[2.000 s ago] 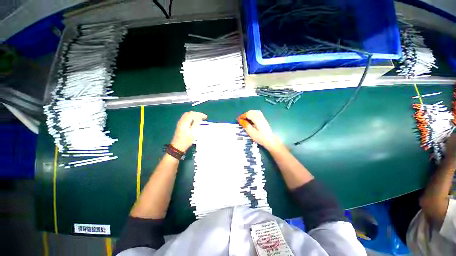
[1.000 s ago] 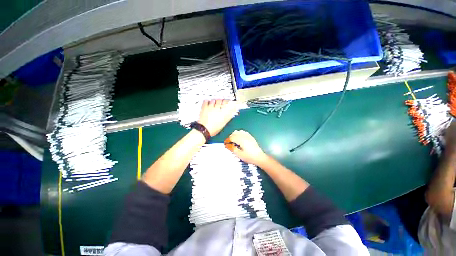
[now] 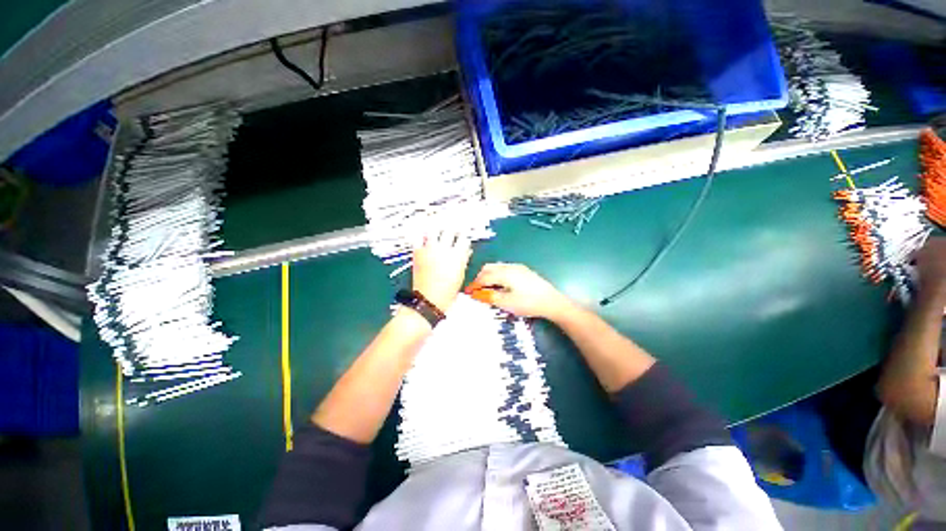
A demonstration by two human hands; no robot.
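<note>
A pile of sleeved white tubes point(image 3: 456, 384) lies in front of me, with a wavy dark line of sleeves along its right part. My left hand point(image 3: 442, 272) is at the near edge of the plain white tubes point(image 3: 420, 176) on the rail; whether it holds a tube cannot be told. My right hand point(image 3: 519, 290), with orange finger cots point(image 3: 480, 294), is bent at the top of the sleeved pile, its fingertips partly hidden. Grey sleeves point(image 3: 565, 211) lie in a small heap beyond my right hand.
A blue bin point(image 3: 635, 130) of dark-grey pieces stands behind, with long grey tubing point(image 3: 693, 220) hanging onto the bench. A large tube pile point(image 3: 166, 249) lies left. White tubes with orange ends point(image 3: 887, 228) and a neighbouring person's arm point(image 3: 921, 342) are right. A metal rail point(image 3: 296, 249) crosses behind.
My left hand went from the sleeved pile up to the plain tubes, then slightly back toward me. My right hand stays at the top of the sleeved pile. The camera view has shifted.
</note>
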